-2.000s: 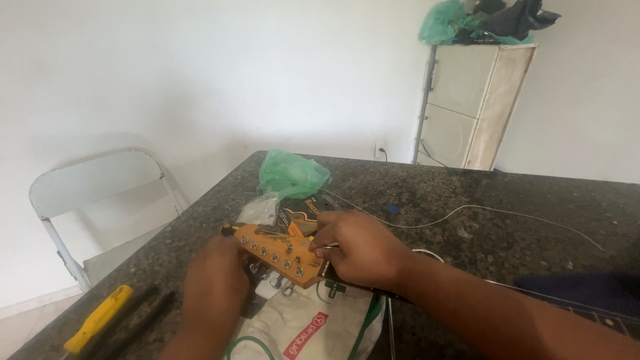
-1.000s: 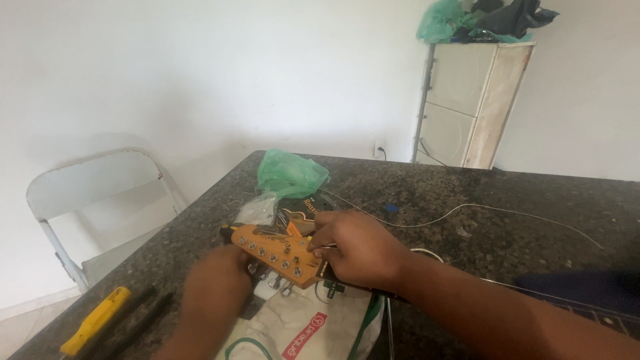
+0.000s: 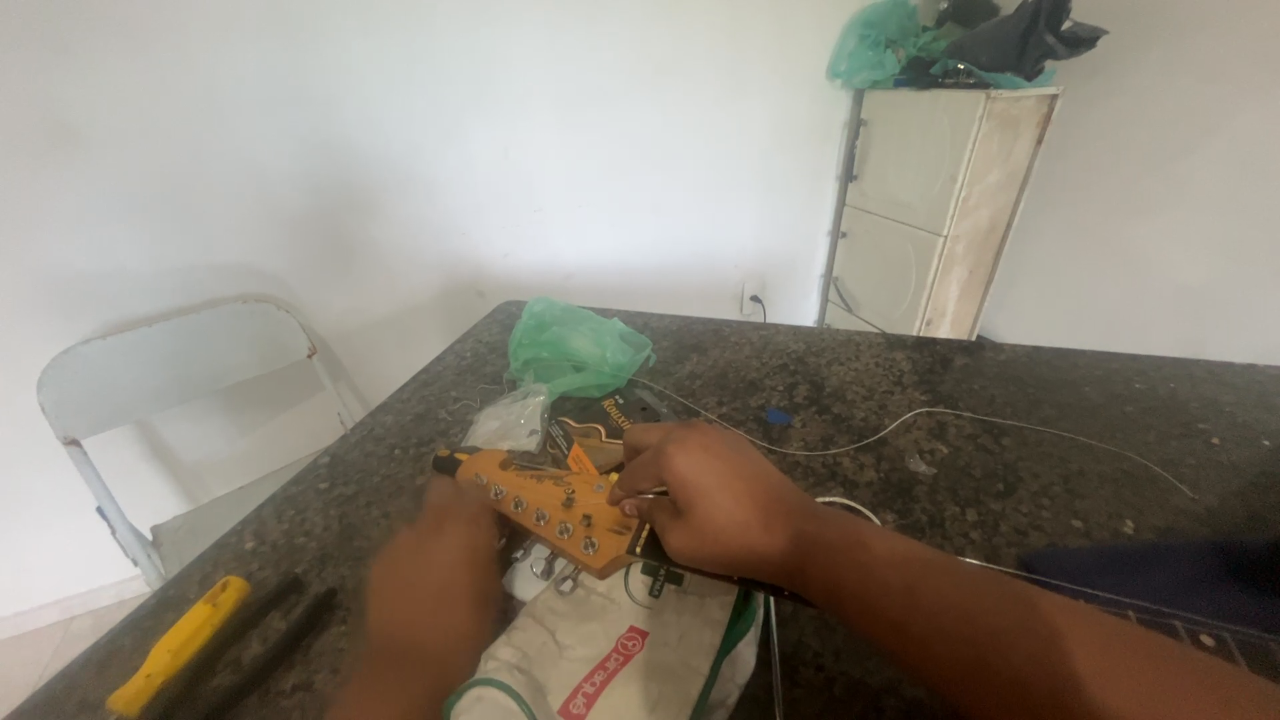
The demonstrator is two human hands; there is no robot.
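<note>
A wooden guitar headstock [image 3: 555, 510] with several metal tuning pegs lies over a white cloth bag [image 3: 600, 650] that bears printing. My right hand [image 3: 700, 495] is closed at the nut end of the headstock, its fingers pinching something thin, perhaps a string. Blurred, my left hand [image 3: 435, 575] is at the tuner-key side near the headstock's tip; what its fingers hold cannot be told. Beyond the tip, a yellow-and-black tool end [image 3: 450, 461] shows. The fretboard [image 3: 1190, 630] runs to the lower right, partly behind my right forearm.
Yellow-handled tool [image 3: 180, 645] and black-handled tool [image 3: 275, 650] lie at the left edge of the granite table [image 3: 1000, 390]. Behind the headstock are a green plastic bag [image 3: 575, 345], a clear bag [image 3: 510, 418] and a black packet [image 3: 610, 410]. A loose string [image 3: 900, 420] curls rightward. A folding chair [image 3: 190, 370] stands left.
My left hand moves about beside the tuner keys, blurred in each frame. The right hand stays at the nut end, and the headstock has hardly shifted.
</note>
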